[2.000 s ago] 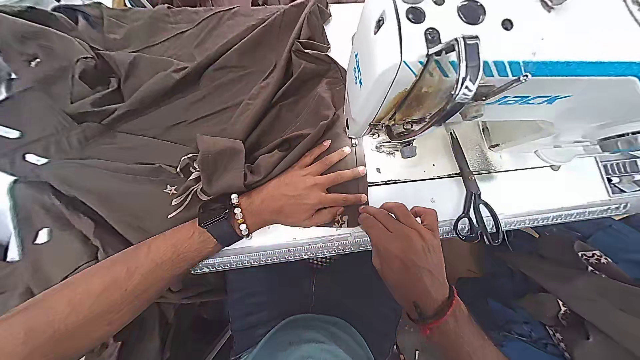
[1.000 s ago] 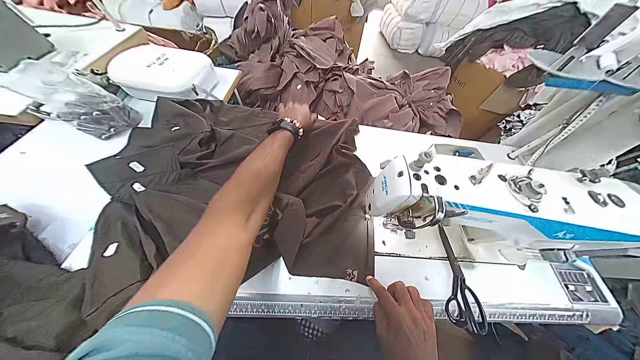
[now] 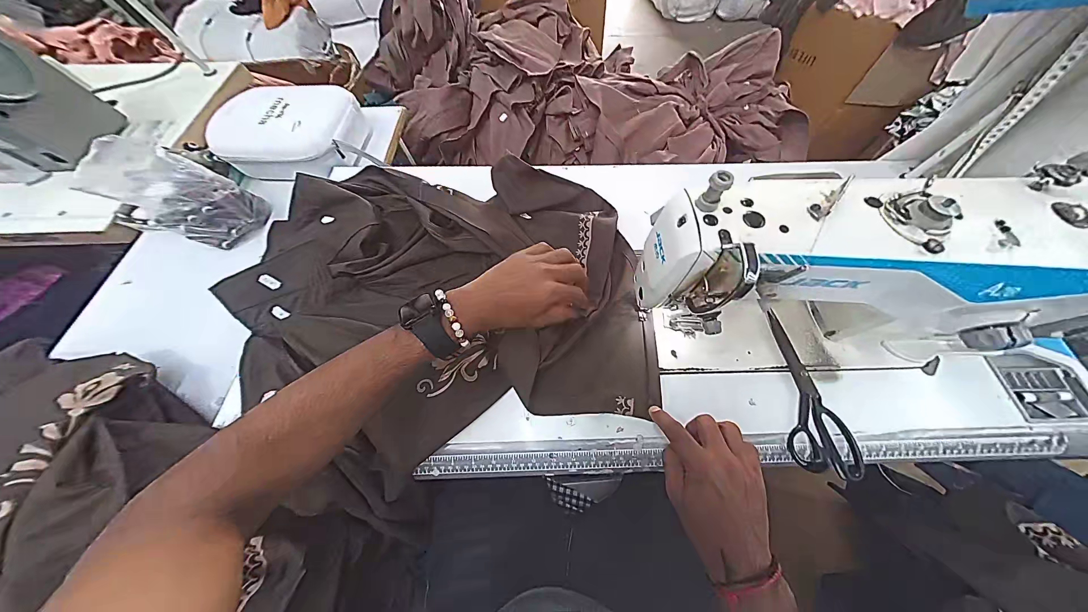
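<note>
Dark brown embroidered fabric [image 3: 374, 272] lies in folds across the white table, its right edge beside the needle area of a Jack sewing machine [image 3: 680, 246]. My left hand [image 3: 531, 289], with a watch and bead bracelet at the wrist, rests on the fabric with curled fingers; the folds at its fingertips look pinched, though the fingertips are partly hidden. The index finger of my right hand [image 3: 714, 476] touches the lower right corner of the fabric, near a small embroidered motif, and the other fingers are bent. Black-handled scissors [image 3: 807, 391] lie right of the presser foot, blades pointing away.
A measuring tape [image 3: 544, 459] runs along the table's front edge. Mauve garments [image 3: 552, 93] are heaped beyond the back edge. At the back left are a white case [image 3: 285, 127] and a plastic bag [image 3: 187, 191]. More brown fabric [image 3: 93, 459] hangs at the lower left.
My left hand, spread flat near the fabric's front right corner two seconds ago, went to the far edge and has come back to mid-fabric. The view has tilted up. The back of the fabric is now folded over.
</note>
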